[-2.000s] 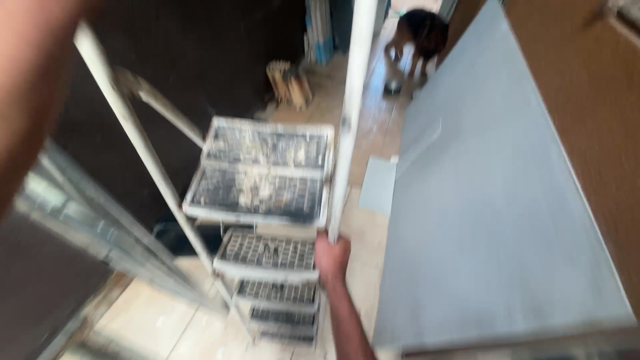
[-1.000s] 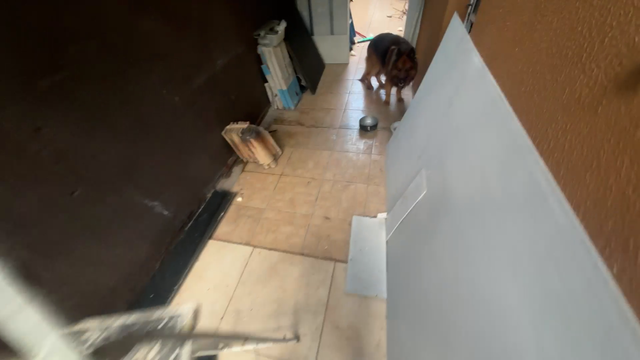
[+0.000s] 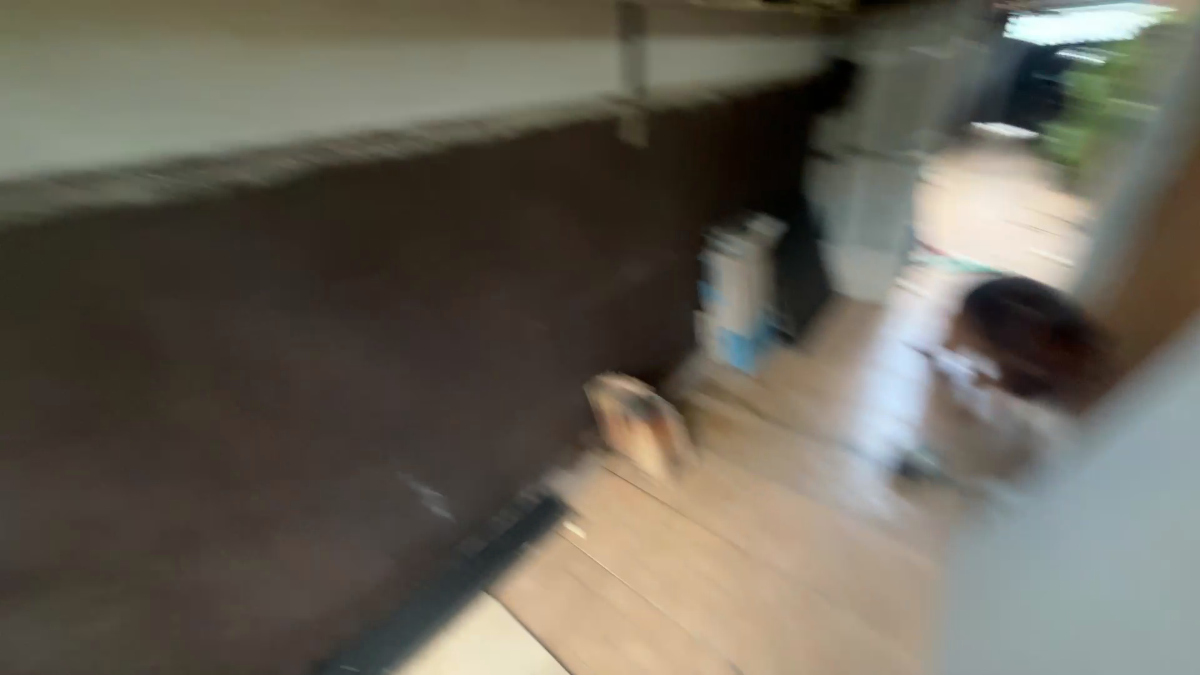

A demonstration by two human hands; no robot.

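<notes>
Neither my left hand nor my right hand shows in the head view, which is strongly blurred. A dog with a dark back point(image 3: 1031, 337) stands on the tiled floor point(image 3: 750, 525) at the right. Low against the dark brown wall point(image 3: 328, 375) is a small pale object with darker marks point(image 3: 642, 427), too blurred to name. Behind it, a white and blue bundle or package point(image 3: 741, 291) stands upright by the wall.
A pale grey panel point(image 3: 1097, 562) fills the lower right. A dark strip point(image 3: 459, 586) runs along the wall's foot. At the back right is a bright doorway point(image 3: 1003, 202) with greenery beyond. A whitish cabinet-like shape point(image 3: 867, 178) stands beside it.
The view has swung left and up. My hand on the white stepladder, seen two seconds ago, is out of view, and so is the ladder.
</notes>
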